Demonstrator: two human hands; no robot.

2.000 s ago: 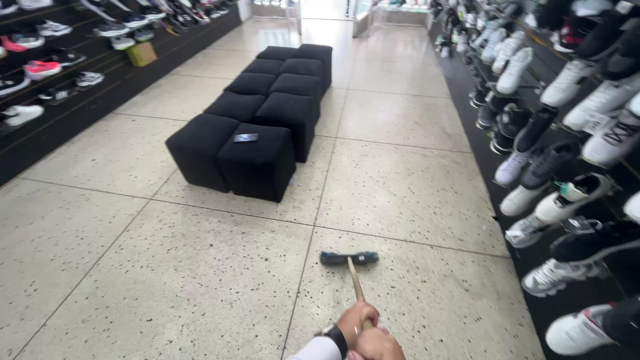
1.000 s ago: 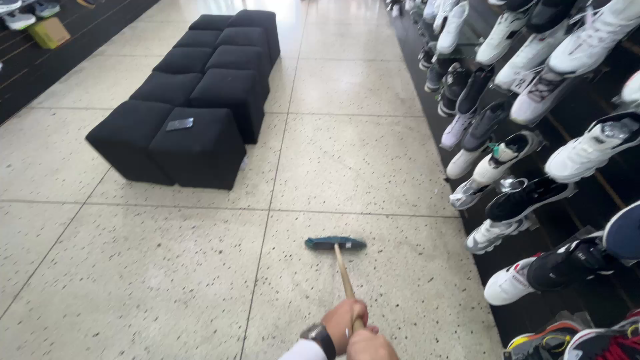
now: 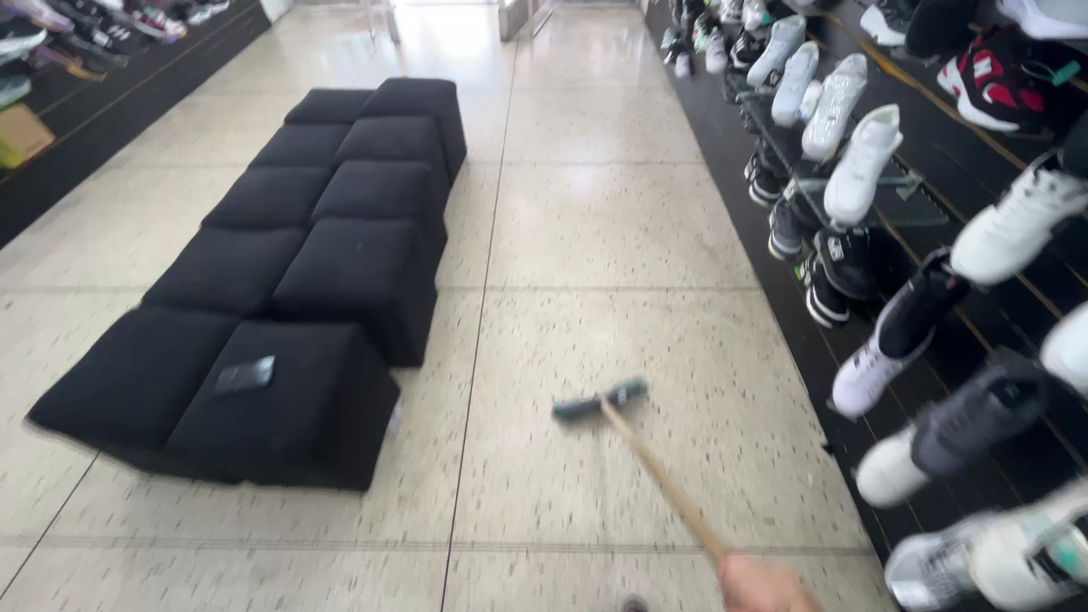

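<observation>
My right hand (image 3: 765, 585), blurred and cut off by the bottom edge, is closed around the light wooden handle of a push broom (image 3: 667, 484). The handle slants up and left to the broom's narrow dark green-blue head (image 3: 600, 400), which is on the speckled tile floor (image 3: 544, 476), right of a dark floor joint. My left hand is out of view.
Black cube stools (image 3: 365, 263) stand in two joined rows at left, a phone (image 3: 246, 374) on the nearest ones. Shoe displays line both sides; white high-top sneakers (image 3: 863, 166) sit on the right one. A dark rounded thing (image 3: 633, 604) shows at the bottom edge.
My left hand, on the broom handle beside my right hand in both earlier frames, has gone out of view. The handle now leans further toward the right. The view has shifted.
</observation>
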